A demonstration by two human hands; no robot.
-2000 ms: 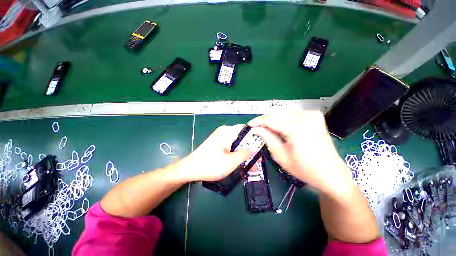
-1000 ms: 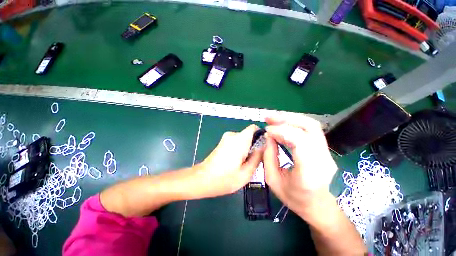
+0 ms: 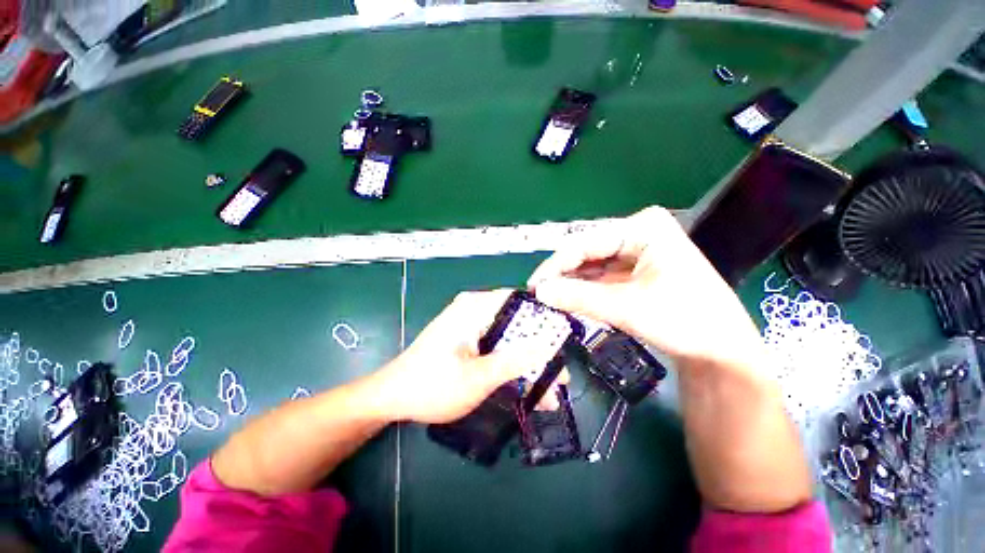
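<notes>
My left hand (image 3: 459,356) holds a black keypad phone assembly (image 3: 529,337) tilted, its pale dotted face up. My right hand (image 3: 637,286) is at the assembly's top edge, thumb and fingertips together; whether they pinch a small part cannot be told. Another black phone housing (image 3: 551,430) lies on the bench just below the held one. A dark piece (image 3: 475,427) shows under my left hand. A further open housing (image 3: 623,364) lies under my right hand. Tweezers (image 3: 610,432) lie right of the lower housing.
White oval rings (image 3: 818,351) lie right, with more rings (image 3: 146,432) around black phones (image 3: 81,432) at left. A clear bag of small components (image 3: 896,464) is lower right. A large smartphone (image 3: 767,205) and fan (image 3: 916,229) stand right. Several phones lie on the belt beyond the rail (image 3: 324,246).
The held assembly's pale face now shows openly between my hands. My right hand has moved up to its top edge. The view has shifted, and belt phones appear further left.
</notes>
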